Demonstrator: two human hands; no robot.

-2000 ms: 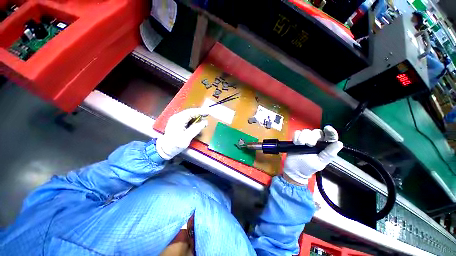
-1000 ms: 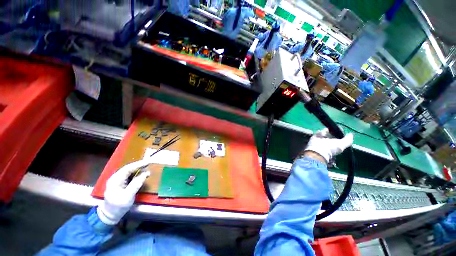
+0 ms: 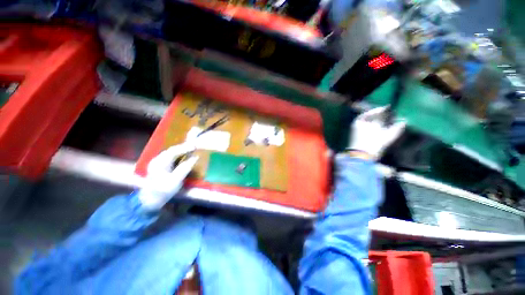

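Note:
The view is blurred. A small dark-grey module (image 3: 240, 167) lies on the green pad (image 3: 221, 169), at its right part. My left hand (image 3: 167, 176), white-gloved, is left of the pad with a thin dark hand tool (image 3: 181, 159) between its fingers. My right hand (image 3: 371, 133), white-gloved, is raised right of the red mat, below the hot air station (image 3: 362, 75) with its red digits. A dark blurred shape (image 3: 398, 92) is just above its fingers; whether it holds the hot air gun cannot be told.
The brown-yellow board (image 3: 273, 173) lies on the red foam mat (image 3: 308, 167). Spare modules (image 3: 201, 110) and dark tweezers (image 3: 214, 125) lie at its far left. Left white paper (image 3: 216, 140) and right white paper (image 3: 276, 135), with dark pieces, are beyond the pad. Red bins (image 3: 57, 109) stand left and lower right (image 3: 403, 271).
The hot air gun was over the module two seconds ago. My right hand moved it away, up towards the station. The module stays on the pad. The camera view has shifted.

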